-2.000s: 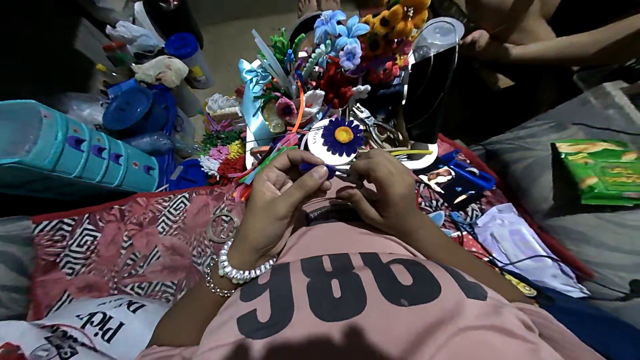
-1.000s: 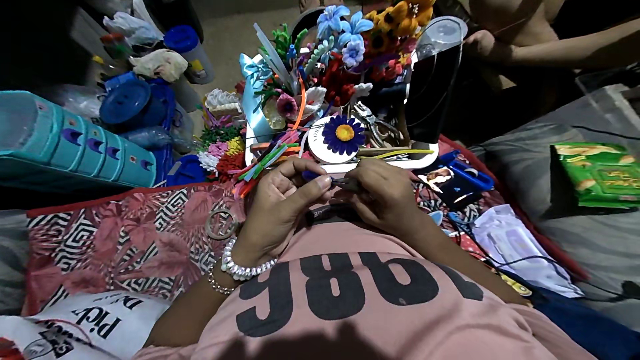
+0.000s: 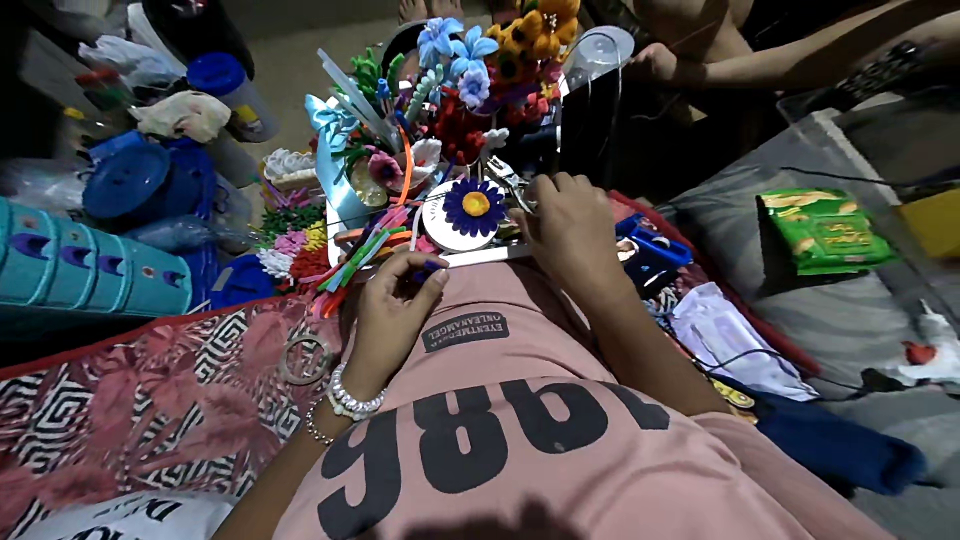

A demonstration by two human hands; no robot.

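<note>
My left hand (image 3: 397, 300) pinches a small dark purple piece (image 3: 427, 270) between thumb and fingers, over my lap. My right hand (image 3: 566, 225) is at the tray's right side, its fingertips at the pliers (image 3: 510, 176); whether it grips them or something beneath is hidden. A dark purple flower with a yellow centre (image 3: 475, 204) lies on a round white lid (image 3: 441, 234) between the hands. Bright pipe cleaners (image 3: 364, 251) lie left of it. Blue, red and orange craft flowers (image 3: 461, 56) stand behind it in the white tray (image 3: 487, 256).
Teal drawers (image 3: 90, 262) and blue containers (image 3: 127, 180) stand at left. At right lie a green packet (image 3: 825, 229), a white package (image 3: 735, 341), cables and a glue gun (image 3: 930, 345). Another person's arm (image 3: 780, 67) reaches in at top right. A metal ring (image 3: 306, 360) lies on the patterned cloth.
My right hand has moved away from my left hand, forward and right to the pliers in the tray. Earlier both hands were together over my lap. The left still holds the purple piece.
</note>
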